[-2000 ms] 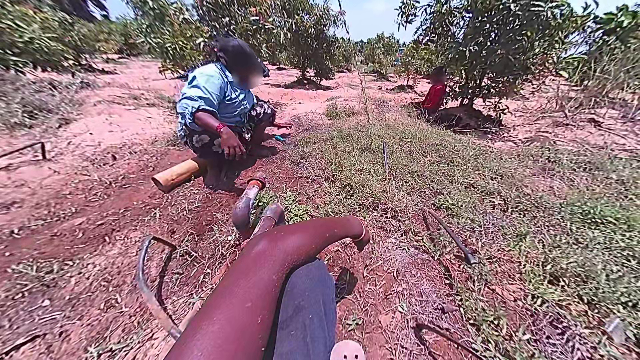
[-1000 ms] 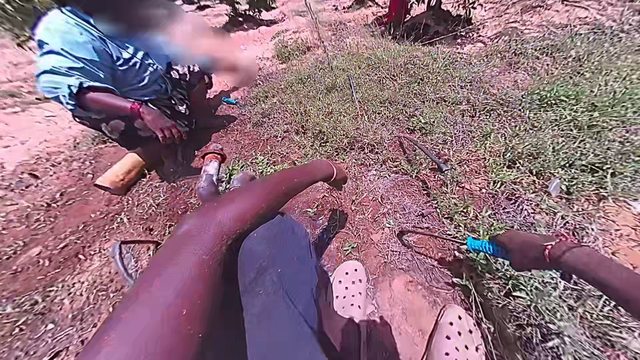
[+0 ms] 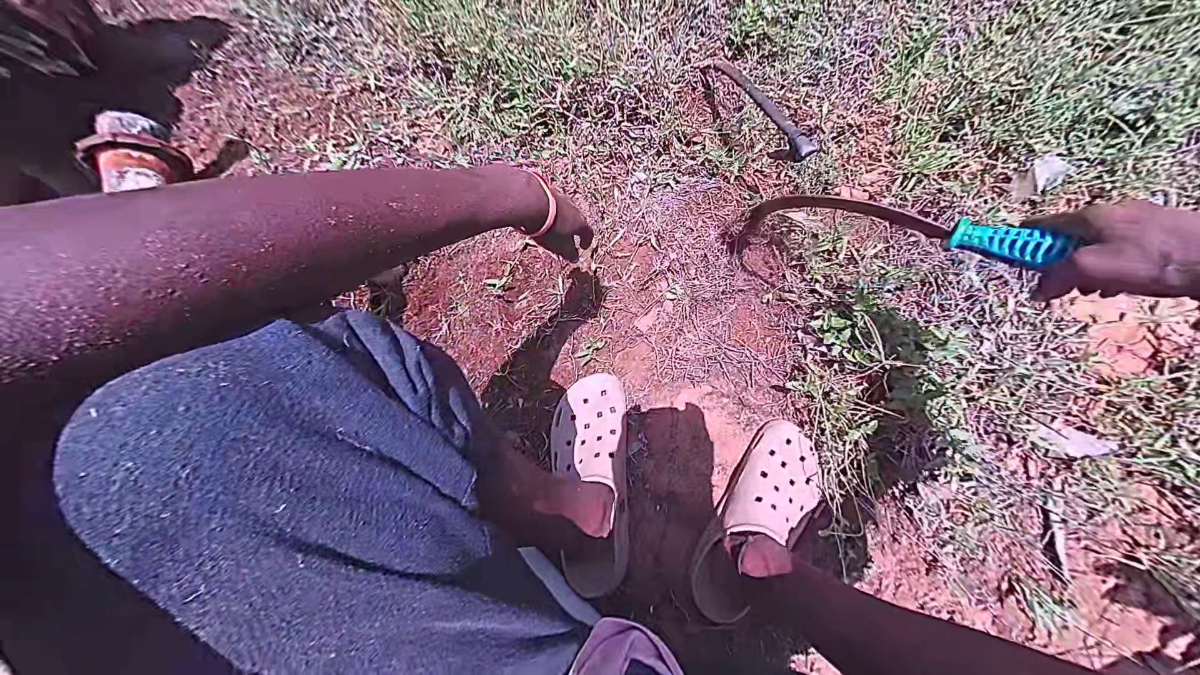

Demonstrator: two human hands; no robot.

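Observation:
My right hand is closed around the turquoise handle of a sickle at the right. The curved blade reaches left, its tip down at the dry grass on the soil. My left hand, with an orange band at the wrist, hangs low over red soil and short weeds, left of the blade tip. Its fingers point down and are partly hidden, so I cannot tell whether they hold anything.
A rusty metal pipe end stands at the upper left. A dark curved hose piece lies in the grass beyond the sickle. My feet in pale perforated clogs are on the ground below. Green grass grows at the upper right.
The view has tilted far down. My right hand with the sickle, out of view two seconds ago, came into view at the right one second ago.

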